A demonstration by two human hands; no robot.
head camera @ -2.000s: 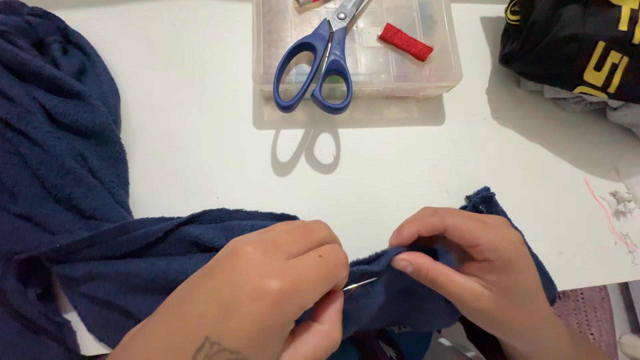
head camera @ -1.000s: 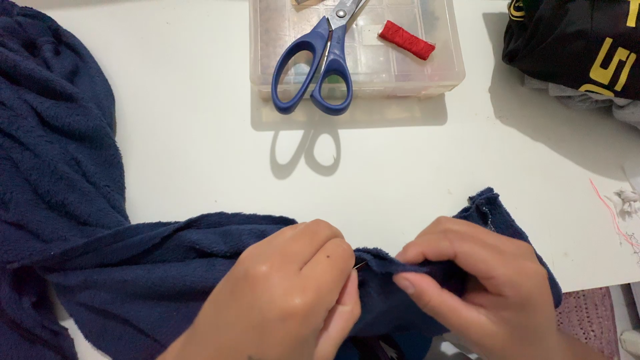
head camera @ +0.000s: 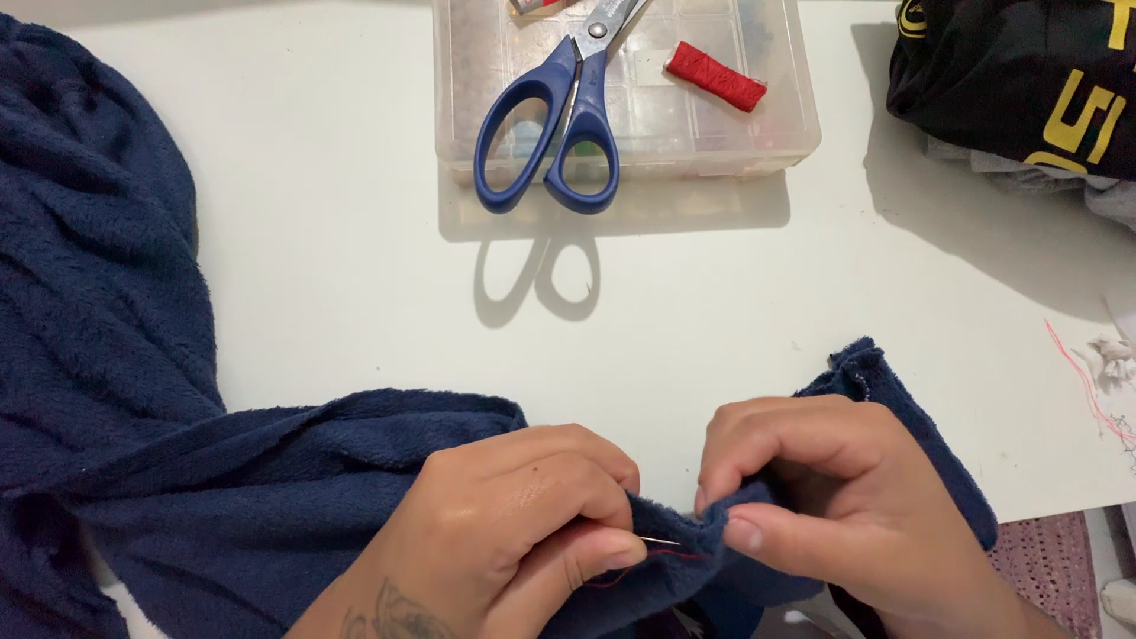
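My left hand (head camera: 532,524) pinches a thin sewing needle (head camera: 661,540) between thumb and fingers, its tip pointing right along the edge of a navy fleece cloth (head camera: 355,479). Red thread (head camera: 612,581) loops on the cloth just below the needle. Facing it from the right, my right hand (head camera: 816,497) grips the folded fleece edge between thumb and fingers. The cloth runs from a large heap at the left, beneath both hands, to a seamed end beyond my right hand.
A clear plastic compartment box (head camera: 737,160) at the top carries blue-handled scissors (head camera: 590,133) and a red thread bundle (head camera: 714,77). Black clothing with yellow lettering (head camera: 1003,80) lies upper right. Loose pink thread (head camera: 1078,368) lies by the white table's (head camera: 373,293) right edge.
Red thread now shows below the needle, where none was plain earlier. The fingers of both hands have shifted slightly at the fleece edge, still holding it.
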